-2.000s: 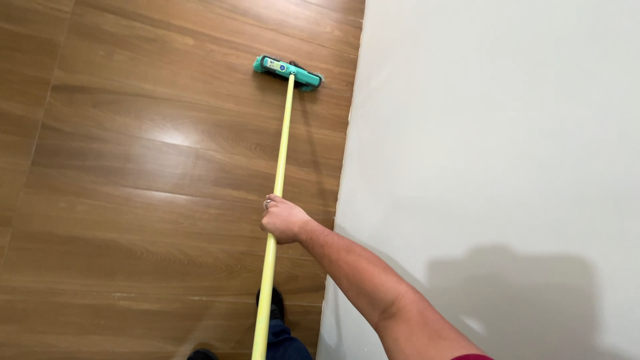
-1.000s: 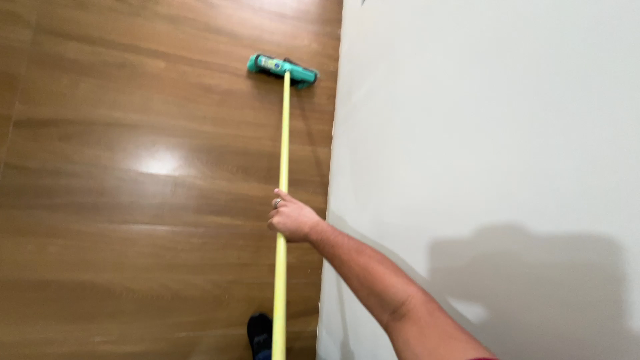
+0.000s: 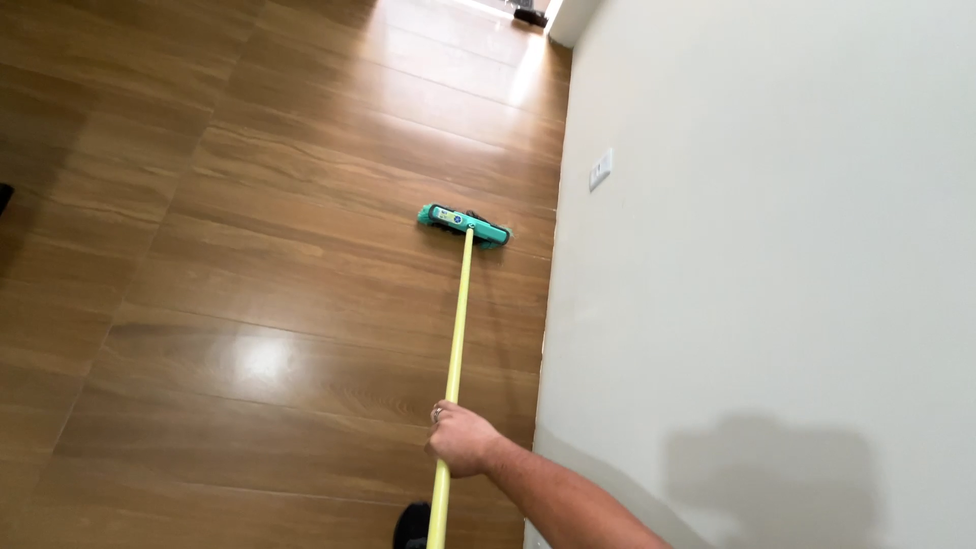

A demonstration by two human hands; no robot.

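Note:
My right hand (image 3: 461, 440), with a ring on one finger, is closed around the yellow pole (image 3: 460, 328) of a broom. At the pole's far end the teal broom head (image 3: 488, 230) rests on the wood-look floor (image 3: 305, 274), a little left of the wall. Dark fluff or hair clings to its bristles. The lower end of the pole runs out of the bottom of the view. My left hand is not in view.
A pale wall (image 3: 724, 229) with a white outlet plate (image 3: 601, 170) runs along the right. Past the wall's far end lies a dark object (image 3: 531, 17) near a bright opening. A black shoe (image 3: 412, 526) is at the bottom, and part of a dark object (image 3: 4, 197) shows at the left edge.
The view has tilted up, bringing the outlet plate and the bright far end of the floor into sight. My right hand still grips the pole, and the broom head remains near the wall.

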